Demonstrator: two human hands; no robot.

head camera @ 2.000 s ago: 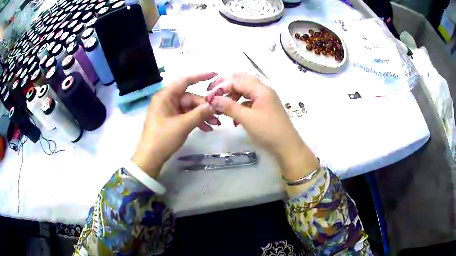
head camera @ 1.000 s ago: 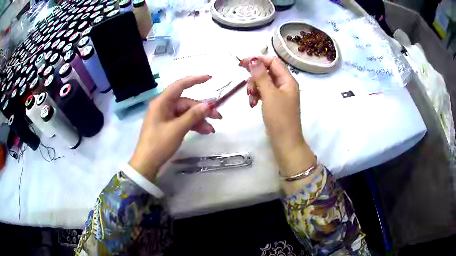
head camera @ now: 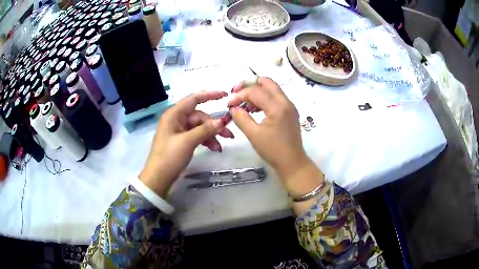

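My left hand [head camera: 181,126] and my right hand [head camera: 273,118] meet over the white table, thumbs and fingertips pinched close together. A small dark, thin piece shows between the fingertips; its shape and kind are too small to tell, and the fingers partly hide it. The other fingers of my left hand are spread. Silver thread snips [head camera: 226,177] lie on the table below my hands, blades pointing left. A thin dark pointed tool [head camera: 253,71] shows just behind my right hand, its lower part hidden.
A black phone on a pale blue stand [head camera: 134,68] stands at left beside crowded thread cones [head camera: 86,121]. Amber beads [head camera: 328,54] fill part of a pale dish [head camera: 304,65]; another pale dish [head camera: 257,18] sits behind. A clear plastic bag [head camera: 386,65] lies at right.
A second ago my hands were apart with a thin dark reddish length between them. My right hand has come back left and down to my left fingertips. The snips stay on the table.
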